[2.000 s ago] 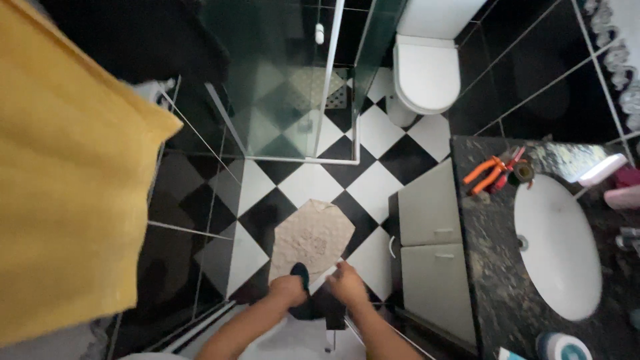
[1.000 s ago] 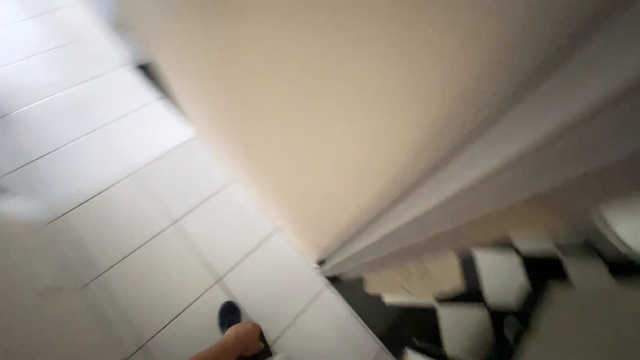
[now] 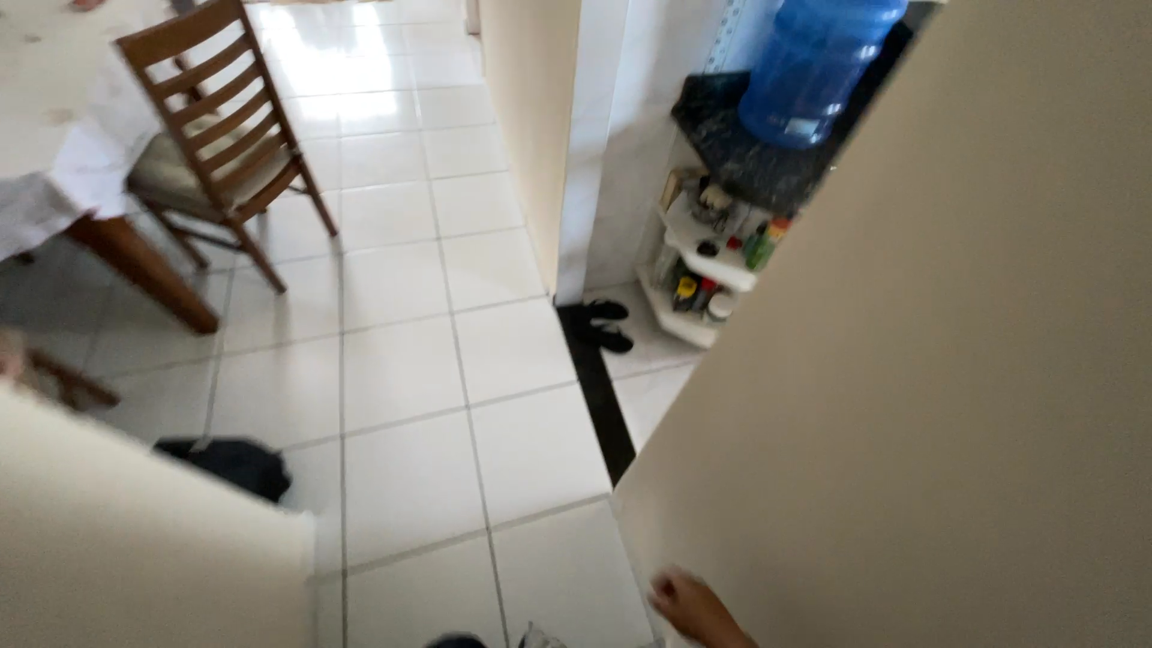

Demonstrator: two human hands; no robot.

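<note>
At the bottom right, my right hand (image 3: 693,607) hangs beside the beige wall (image 3: 855,387), its fingers curled in and nothing visible in them. It is slightly blurred, and I cannot tell whether it touches the wall. My left hand is out of view. Below, at the bottom edge, the dark tip of a shoe (image 3: 456,641) shows on the white tiled floor (image 3: 409,477). A pale, crumpled thing (image 3: 540,637) lies just right of the shoe tip, too cut off to name.
A wooden chair (image 3: 220,135) stands by a cloth-covered table (image 3: 54,117). A dark bag-like thing (image 3: 229,463) lies left, behind a wall edge. Black flip-flops (image 3: 607,326) lie at a dark threshold (image 3: 598,396), near corner shelves (image 3: 688,315) and a blue water jug (image 3: 810,72).
The view has moved from the checkered bathroom floor, past a beige surface, to a white tiled passage. Both hands showed in the earliest frame; only the right one shows now.
</note>
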